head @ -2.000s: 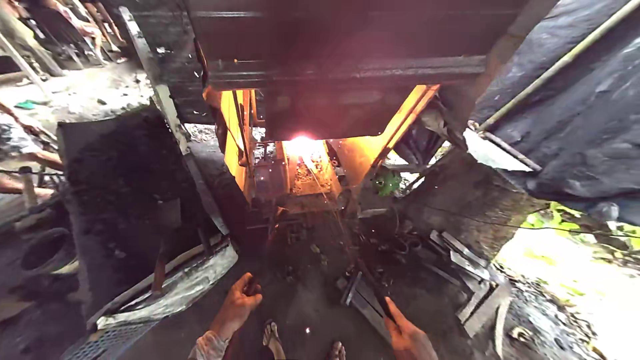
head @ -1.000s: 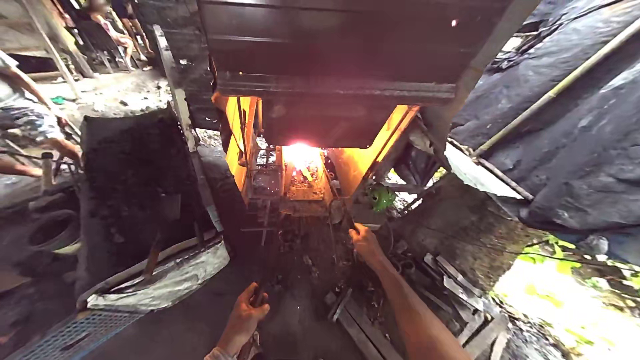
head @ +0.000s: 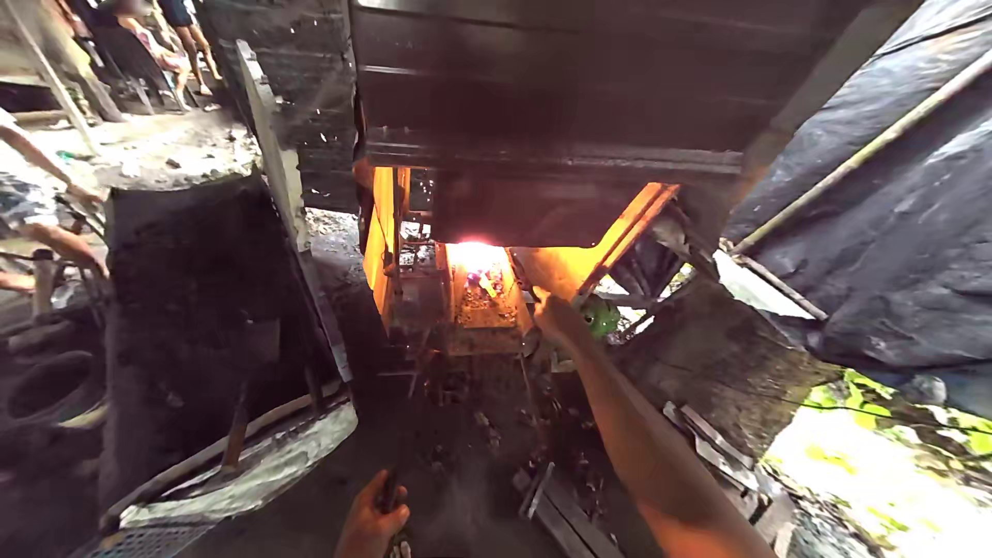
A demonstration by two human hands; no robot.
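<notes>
A charcoal forge fire glows white and orange in a trough under a dark sheet-metal hood. My right arm reaches out to the forge's right side, and my right hand has its fingers curled beside the trough wall; whether it holds a thin tool there is not clear. Low in the view, my left hand is closed around the end of a dark rod or handle, the rest of which is lost in the dark ground.
Wooden boards lie on the ground at the lower right. A dark upright panel stands at left, near a round container. A person's arms show at the left edge, with more people behind. A black tarp hangs at right.
My right hand has moved forward from low in the view to the forge's right side. My left hand has stayed low. A person at the left edge has come into fuller view.
</notes>
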